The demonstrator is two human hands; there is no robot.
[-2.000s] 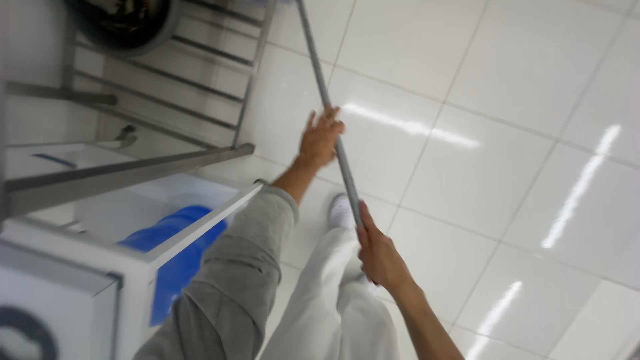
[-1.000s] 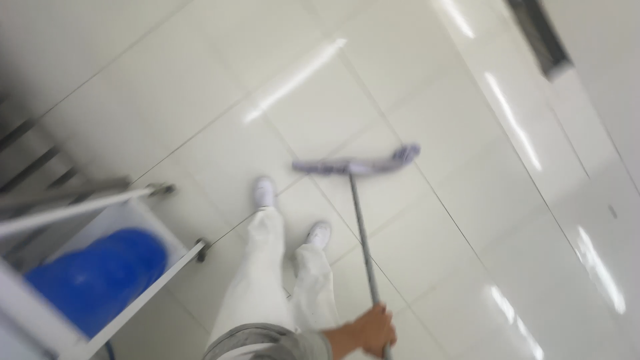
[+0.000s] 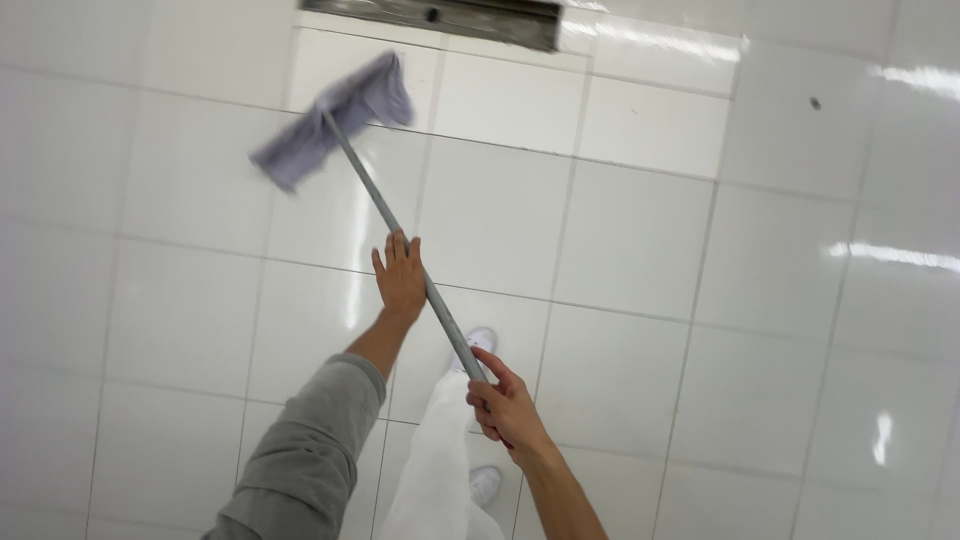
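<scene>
A grey metal pole (image 3: 367,184) runs slantwise across the head view, from a wide head wrapped in purple-grey cloth (image 3: 330,120) at the upper left. The cloth is blurred and lies over the glossy tiled floor (image 3: 630,232). My left hand (image 3: 401,277) rests against the middle of the pole, its fingers spread along it; its thumb is hidden. Lower down, my right hand (image 3: 506,409) is closed around the pole's near end, with the index finger stretched along it.
A dark metal strip (image 3: 487,22) with a hole crosses the floor at the top. A small dark spot (image 3: 815,103) marks the tiles at the upper right. My white shoes (image 3: 481,340) and white trousers (image 3: 435,457) show below the pole.
The metal rack and the blue object at the left have left the view, which has shifted greatly. The mop's pole now slants up to the left, and both my hands show on it.
</scene>
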